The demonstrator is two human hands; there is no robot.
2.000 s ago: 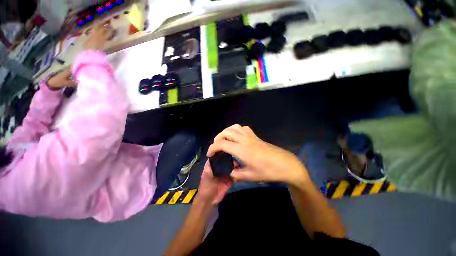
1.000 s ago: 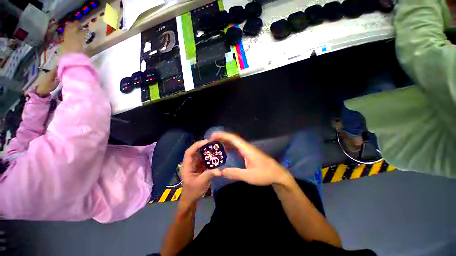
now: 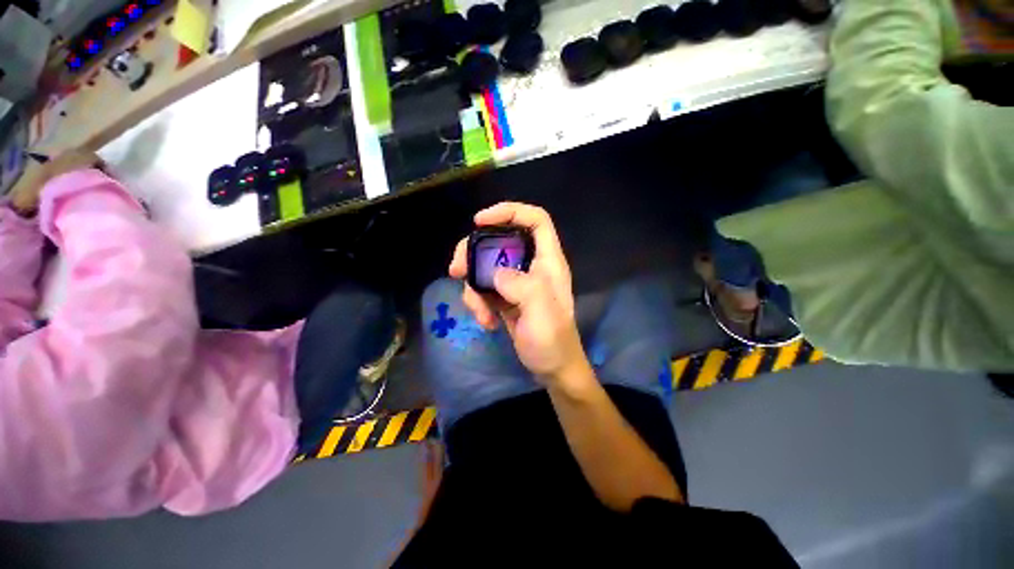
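My right hand point(image 3: 539, 291) holds a smartwatch unit point(image 3: 499, 258) above my lap. The unit is a black rounded square with its lit screen facing up, showing a purple picture with a dark mark. My right thumb lies on the lower part of the screen and the fingers wrap around the top and left sides. My left hand is not visible; only a blurred part of the left forearm shows low beside my black top.
Bench point(image 3: 178, 211) ahead bears three units point(image 3: 251, 175) in a row, black mats point(image 3: 311, 122), a colour-striped strip point(image 3: 495, 118) and a row of black units point(image 3: 673, 28). Person in pink smock point(image 3: 145, 367) at left, person in green smock point(image 3: 867, 267) at right. Hazard tape point(image 3: 373, 436) on the floor.
My left hand has let go and dropped out of sight. My right hand has raised the unit towards the bench. The screen changed from a watch face to a purple picture. The view has shifted right.
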